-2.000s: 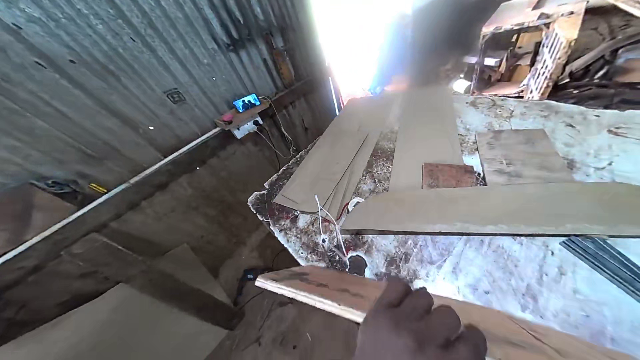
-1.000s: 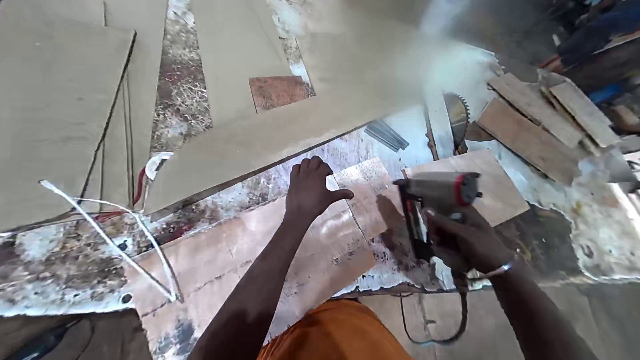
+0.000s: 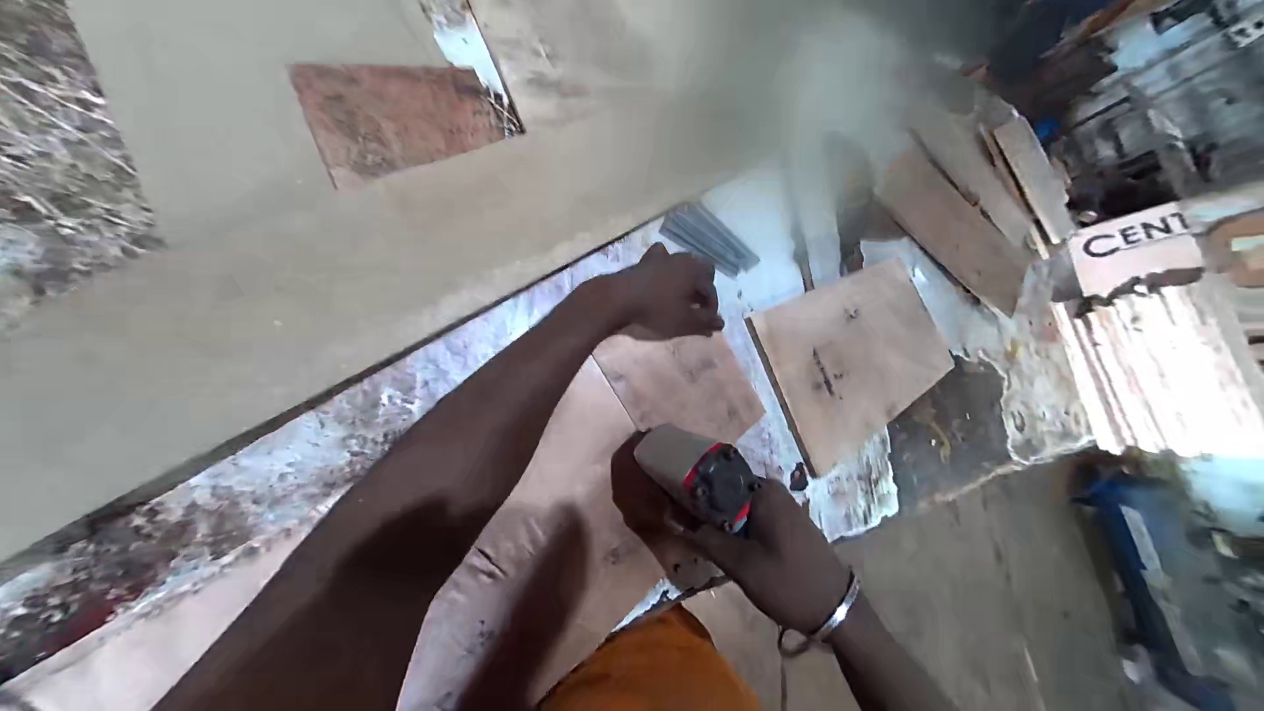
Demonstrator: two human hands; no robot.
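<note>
My right hand (image 3: 780, 553) grips a pneumatic nail gun (image 3: 696, 479), its round cap facing up, over the near edge of a long plywood board (image 3: 573, 464). A smaller plywood piece (image 3: 686, 385) lies at the board's far end. Above that piece is my left hand (image 3: 671, 291), fingers curled, close to a bundle of grey staple or nail strips (image 3: 708, 237); whether it holds anything cannot be told. The nose of the gun is hidden beneath its body and my hand. To the right lies a separate square plywood piece (image 3: 854, 360).
A large brown sheet (image 3: 296, 286) covers the far side of the paint-stained bench, beside a small reddish board (image 3: 395, 118). Wood offcuts (image 3: 958, 227) are piled at the back right. A blue object (image 3: 1150, 583) stands low beyond the bench's right edge.
My left hand has left its spread position on the board and moved toward the grey strips, fingers now curled. The nail gun, still in my right hand, is now over the long board. The view has shifted.
</note>
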